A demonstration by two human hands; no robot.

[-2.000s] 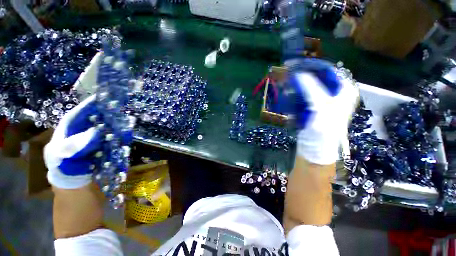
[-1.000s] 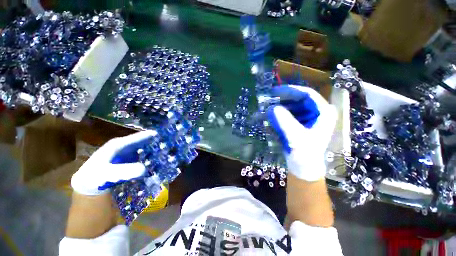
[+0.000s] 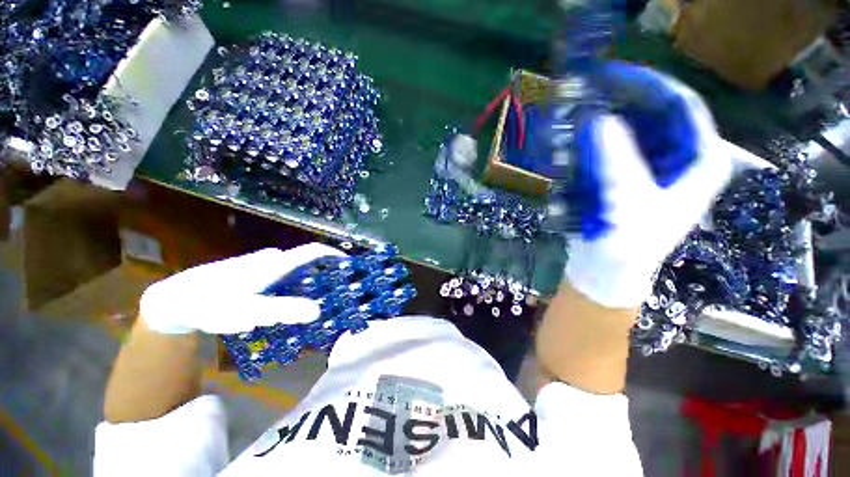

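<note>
My left hand [image 3: 238, 293], in a white glove with blue palm, holds a blue PCB panel [image 3: 363, 291] low in front of the white shirt, below the bench edge. My right hand [image 3: 643, 177], blurred, is raised over the right part of the bench, holding a blurred blue board strip [image 3: 582, 56] that points up and away. A square panel stack [image 3: 284, 116] stands on the bench at left centre. Single wired boards [image 3: 485, 212] lie bunched at the bench edge, their ring-ended wires hanging over it.
A small open carton [image 3: 524, 177] with blue pieces and red handles stands beside my right hand. Foam trays heaped with wired boards stand at left [image 3: 154, 84] and right [image 3: 746, 328]. A brown carton [image 3: 746, 47] is at the back right. Another box [image 3: 79, 242] is below the bench.
My left hand has brought the panel down and toward the shirt, turning it flatter. My right hand moved left over the bench, then back right and up with the strip. The view has shifted.
</note>
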